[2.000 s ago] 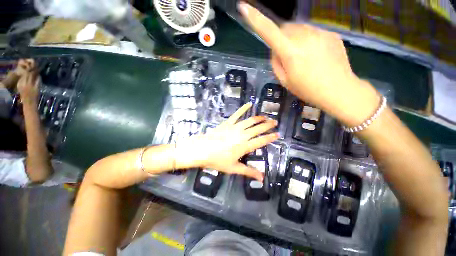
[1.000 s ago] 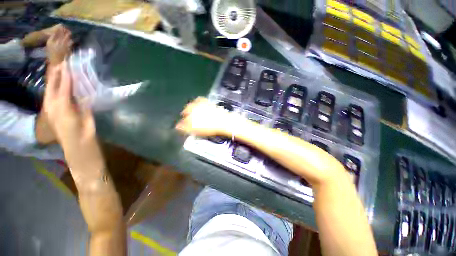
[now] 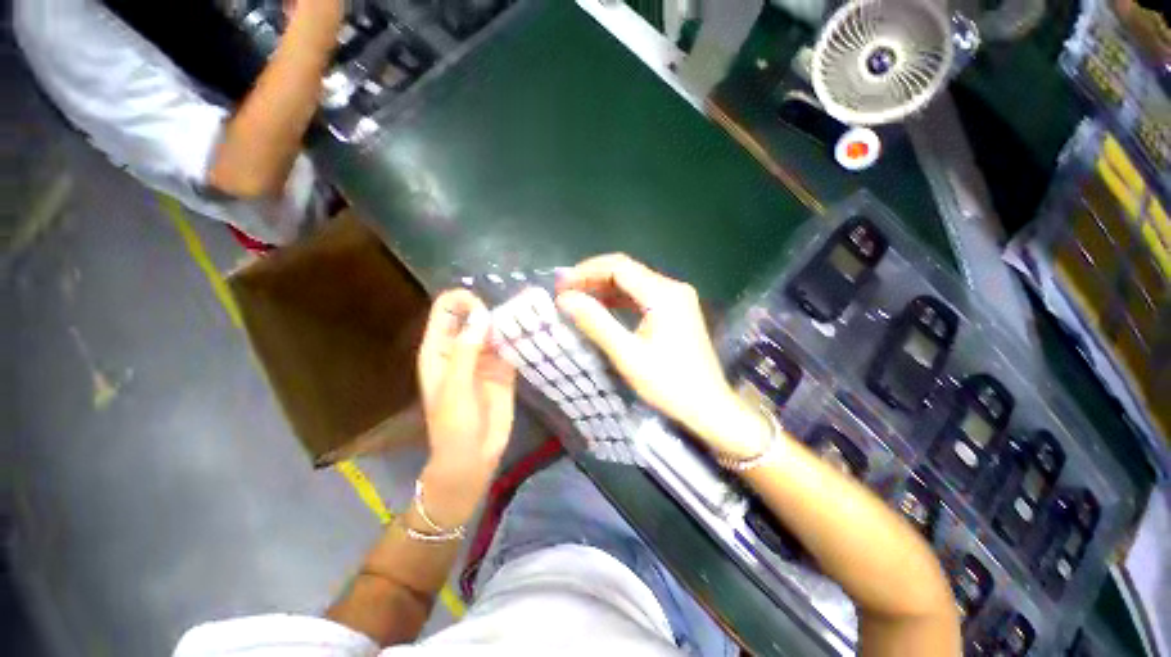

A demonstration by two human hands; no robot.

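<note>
A flexible sticker sheet (image 3: 565,372) with rows of whitish pads hangs between my hands over the front edge of the bench. My left hand (image 3: 465,385) pinches its upper left corner between thumb and fingers. My right hand (image 3: 655,340) holds its upper right side near the top edge. The blister tray (image 3: 822,366) lies to the right, with a black phone housing (image 3: 914,353) in each visible pocket. Some housings show a pale rectangle and a light oval. My right forearm hides part of the tray's near row.
An open brown cardboard box (image 3: 337,340) is below the bench edge at left. Another person's arm (image 3: 276,116) is by more trays at upper left. A desk fan (image 3: 884,59) stands at the back. Yellow-and-brown sheets (image 3: 1111,244) lie at far right.
The view has turned left. My hands, apart a second ago, have come together at the sticker sheet, which was at my left hand. My right hand has left the area over the tray.
</note>
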